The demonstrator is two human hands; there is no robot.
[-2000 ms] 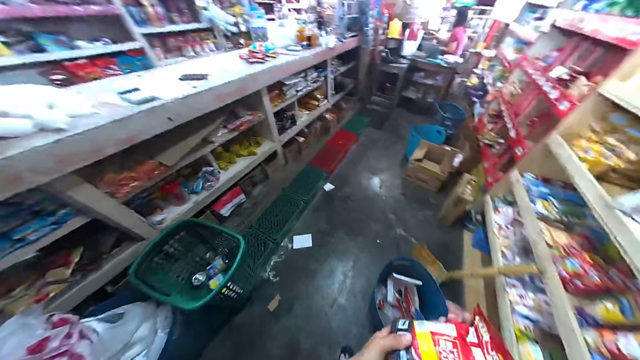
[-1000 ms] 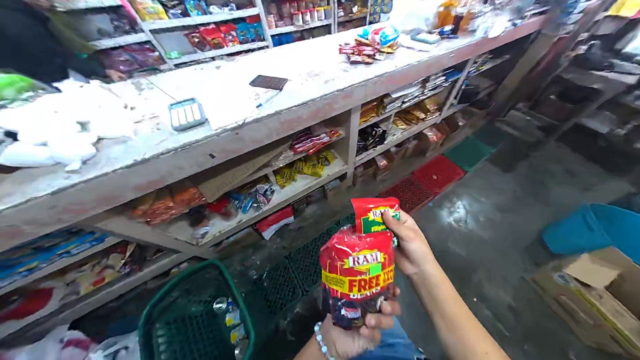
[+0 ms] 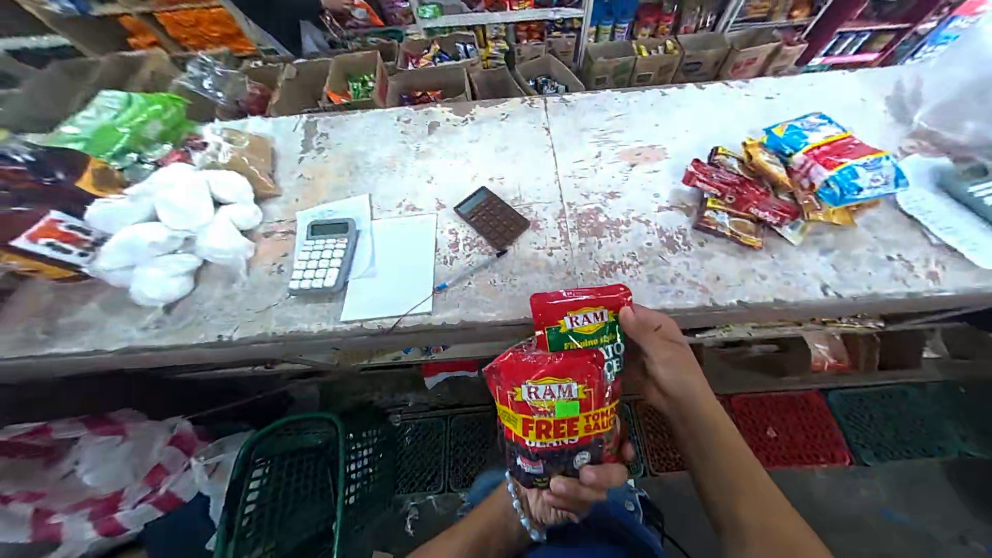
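Note:
My left hand [image 3: 570, 496], with a beaded bracelet at the wrist, holds a red pouch of beans [image 3: 554, 418] upright from below. Behind and above it, my right hand [image 3: 659, 353] grips the right edge of a red and green tomato sauce pouch [image 3: 581, 310]. Both pouches are in front of the near edge of a worn white counter [image 3: 620, 178]. On that counter lie a white calculator [image 3: 324, 257], a brown calculator [image 3: 491, 218], paper [image 3: 395, 271] and a pen [image 3: 471, 271]. Knotted white plastic bags [image 3: 182, 205] are piled at the left.
Coffee sachets [image 3: 740, 194] and a blue and red pack [image 3: 837, 159] lie on the counter's right. Cardboard boxes [image 3: 430, 87] line its far side. Below the near edge are a green plastic basket [image 3: 283, 422], a red-and-white bag [image 3: 101, 473] and red and green floor grates [image 3: 790, 428].
The view has swung left to face the counter. Two seconds ago the hands and a red pack were low by the basin; now both hands hold the pouches before the counter.

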